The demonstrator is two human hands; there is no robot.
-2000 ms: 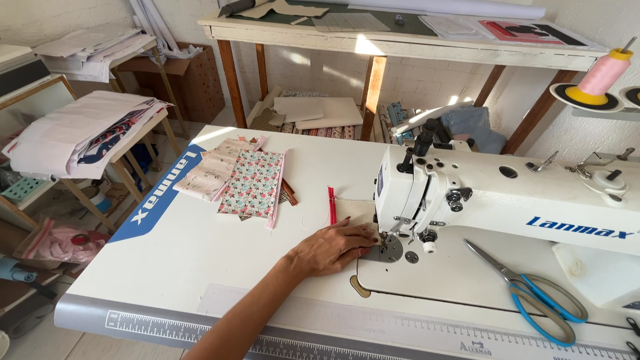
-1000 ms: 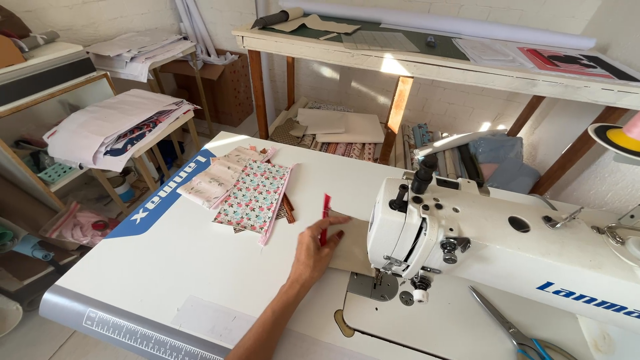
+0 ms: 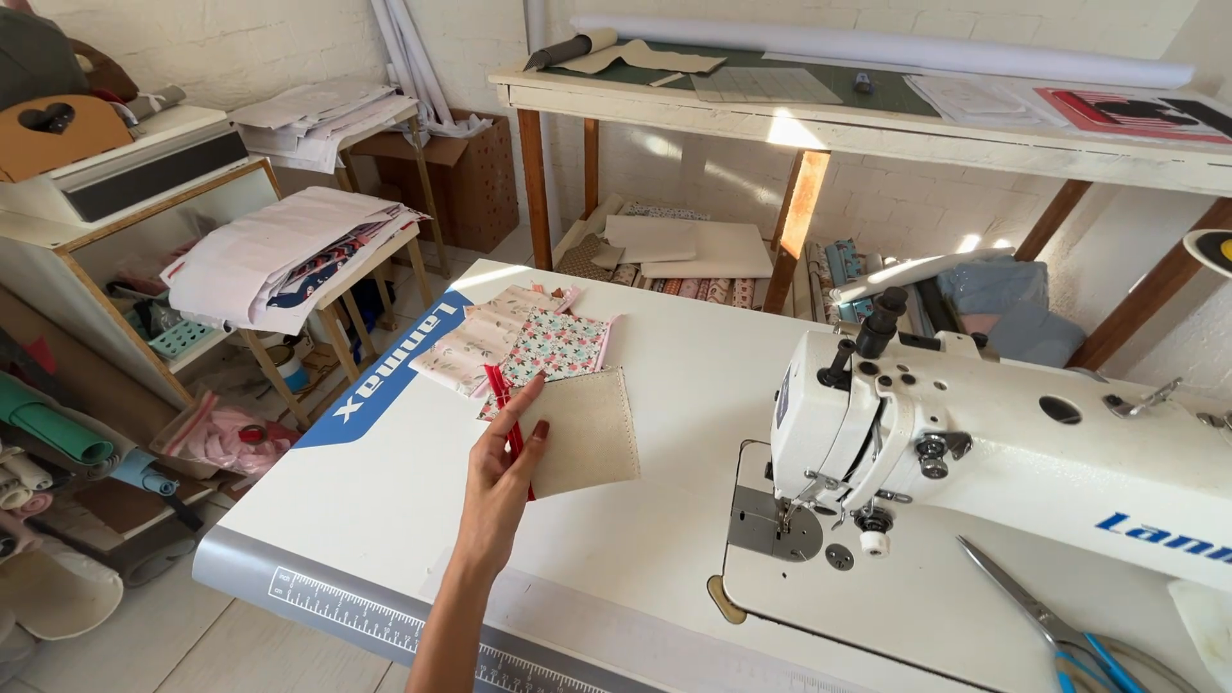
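Observation:
Between the thumb and fingers of my left hand [image 3: 500,472] is a beige fabric piece [image 3: 585,435] with a red zipper [image 3: 499,385] along its left edge and stitching along its right. It is held over the near edge of a floral fabric piece [image 3: 558,345] with pink edging. A paler pink printed piece [image 3: 481,337] lies left of that one, partly under it. To the right, the white Lanmax sewing machine [image 3: 924,414] has its needle and presser foot above the metal needle plate [image 3: 770,525]. My right hand is out of view.
Scissors with blue and grey handles [image 3: 1049,626] lie right of the needle plate. A clear ruler [image 3: 654,635] lies along the front of the sewing table [image 3: 674,549]. Behind stands a white worktable [image 3: 654,101]; stacked papers [image 3: 279,250] rest on a small table at left.
My left hand has moved left, away from the sewing machine, to the floral pieces. The beige piece, earlier beside the needle area, has come with it. The view has shifted.

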